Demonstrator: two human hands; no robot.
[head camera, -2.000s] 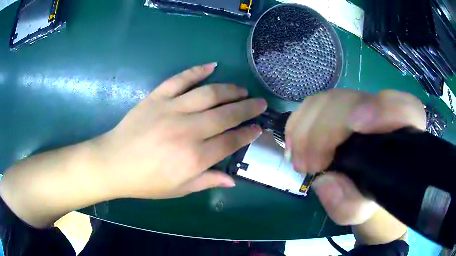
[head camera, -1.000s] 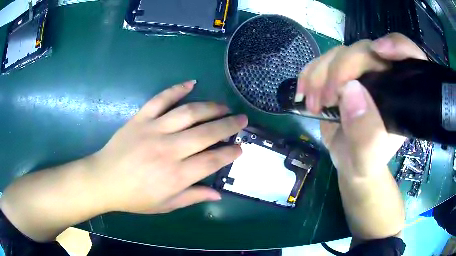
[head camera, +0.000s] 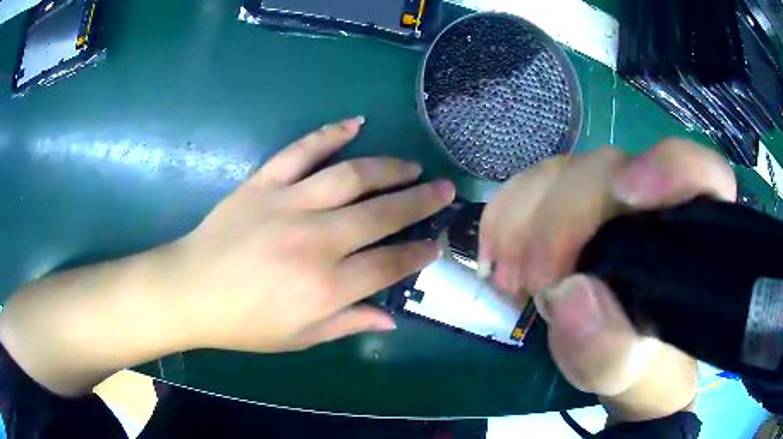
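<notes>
A display assembly (head camera: 468, 296) lies flat, its silver-white back up, with an orange flex strip at its right side. My left hand (head camera: 300, 244) lies flat with fingers spread, its fingertips on the assembly's left and upper-left edge. My right hand (head camera: 601, 249) is closed around a thick black electric screwdriver (head camera: 687, 283). The tool's dark nose is over the assembly's top edge, close to my left fingertips. The bit tip and any bracket there cannot be made out. My right hand hides the assembly's upper right part.
The round screw tray (head camera: 502, 94) stands just behind the assembly. A tall stack of black display assemblies (head camera: 695, 69) is at the back right. Other assemblies lie at the top centre (head camera: 343, 10) and far left (head camera: 53, 43). The worktop's curved edge (head camera: 283, 407) runs along the bottom.
One second ago the screwdriver was over the screw tray. My right hand has brought it down and towards me, onto the assembly's top edge. My left hand stays on the assembly.
</notes>
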